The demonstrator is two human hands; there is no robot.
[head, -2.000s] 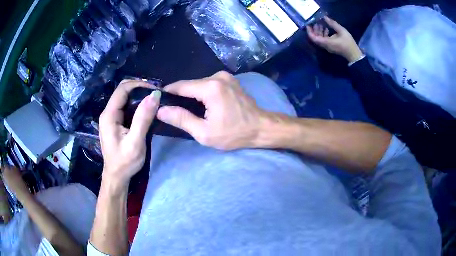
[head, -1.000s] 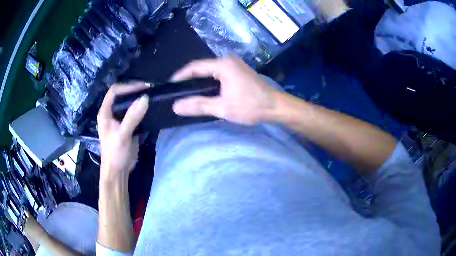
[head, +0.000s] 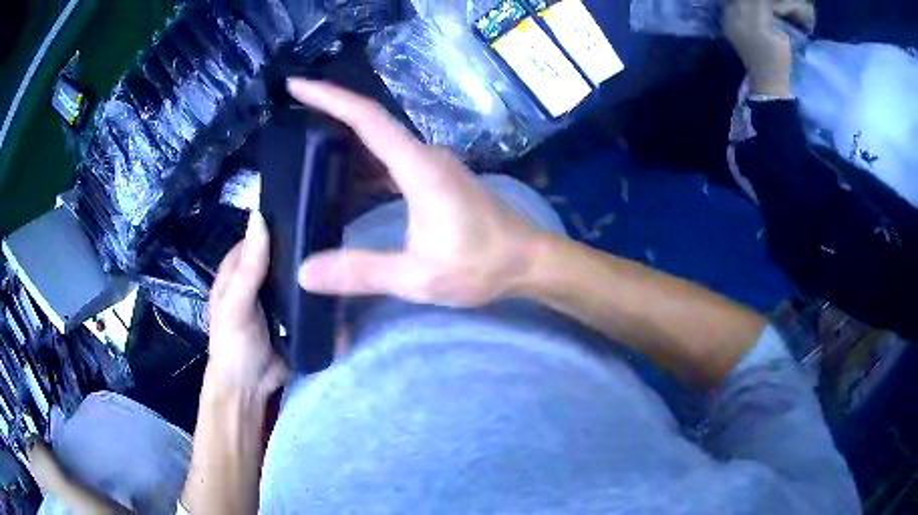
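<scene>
A black slab, looking like a closed power bank [head: 314,241], stands lengthwise in front of my body, blurred by motion. My left hand [head: 240,302] holds it from the left side, thumb pointing up along it; its other fingers are mostly hidden. My right hand [head: 443,226] is over its right side with thumb and index finger spread wide. The right thumb tip overlaps the slab; whether it touches is unclear. No cell shows on the slab.
Bagged units [head: 166,136] stand in a row beyond my hands. Open units with white faces [head: 541,65] lie on a clear plastic bag [head: 443,91]. A white-grey box [head: 62,264] is at left. Another worker's hands [head: 762,45] are upper right; another's arm [head: 60,478] is lower left.
The slab has turned from lying crosswise between both hands to lengthwise in my left hand. My right hand's fingers have spread apart. The neighbour's hand at right has moved away from the open units.
</scene>
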